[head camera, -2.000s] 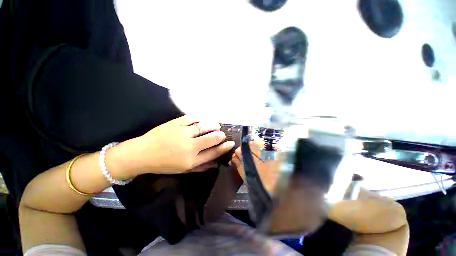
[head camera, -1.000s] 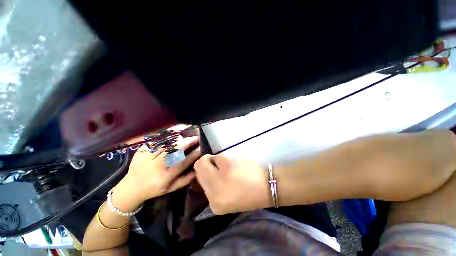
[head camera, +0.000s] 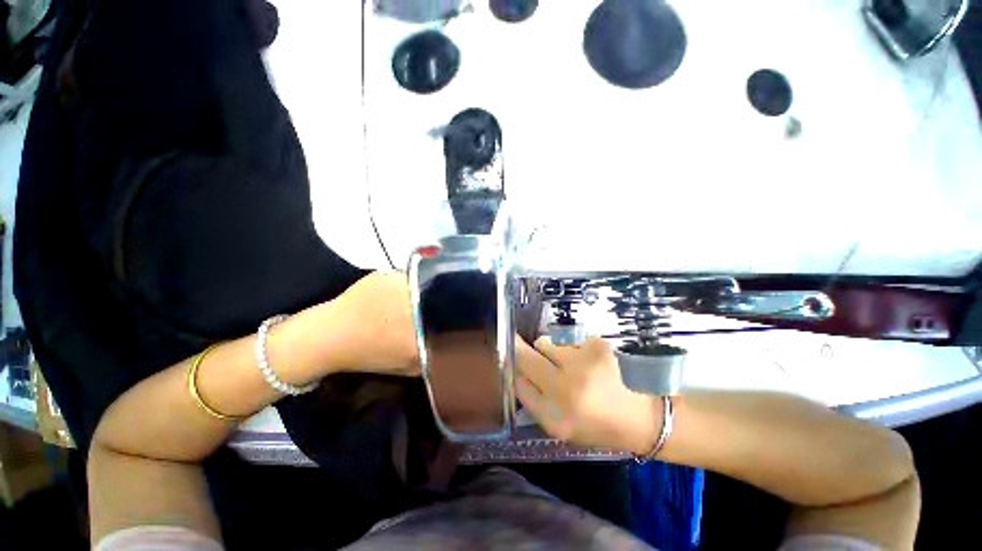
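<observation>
Black cloth (head camera: 215, 215) is heaped left of the white machine head (head camera: 689, 183) and hangs over the table edge below my left wrist. My left hand (head camera: 379, 323) lies over this cloth; its fingers are hidden behind the shiny metal guard (head camera: 465, 431). My right hand (head camera: 576, 390) is just right of the guard, with curled fingers; its fingertips are hidden, so its hold cannot be seen. A dark brown strip (head camera: 418, 452) hangs below the guard. The needle and presser foot are hidden.
Tension springs and a round metal knob (head camera: 651, 369) stand right of the guard, above my right hand. A dark red panel (head camera: 899, 309) is at the right. The table's scaled front edge (head camera: 560, 447) runs below my hands. Something blue (head camera: 668, 500) is beneath it.
The view has shifted back over the machine head from the side with the scissors. The metal guard now covers the place where both hands' fingers showed together.
</observation>
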